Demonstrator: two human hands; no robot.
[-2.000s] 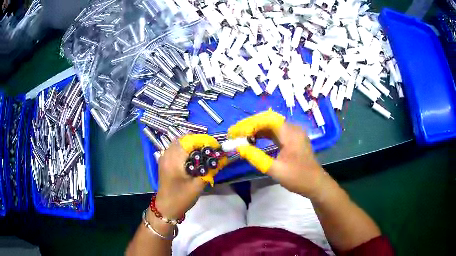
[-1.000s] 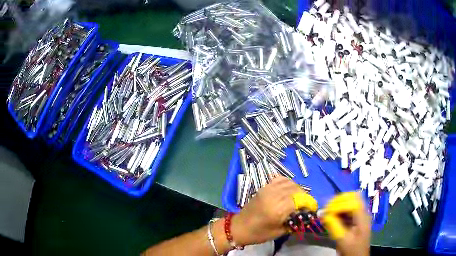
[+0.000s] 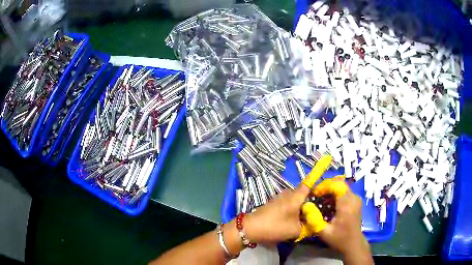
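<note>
My left hand (image 3: 290, 209) and my right hand (image 3: 339, 212), both with yellow finger cots, meet over the near blue tray (image 3: 385, 227). Together they close around a bundle of tubes (image 3: 325, 205), whose dark and red ends face up. The rest of the bundle is hidden by the fingers. One yellow-covered finger of my left hand points up and away. Loose silver metal tubes (image 3: 259, 150) lie in the left part of the near tray. White cylinders (image 3: 378, 114) are heaped behind and to the right, some with dark or red ends.
A clear plastic bag (image 3: 227, 67) of silver tubes lies behind the near tray. A left blue tray (image 3: 135, 208) holds silver pieces with red bits, and more filled blue trays (image 3: 32, 150) stand farther left. Another blue tray (image 3: 463, 207) is at the right edge.
The view has swung toward the left trays since the oldest frame. My right hand, earlier apart at a white piece, now closes around the bundle with my left hand. The bundle's ends now face up.
</note>
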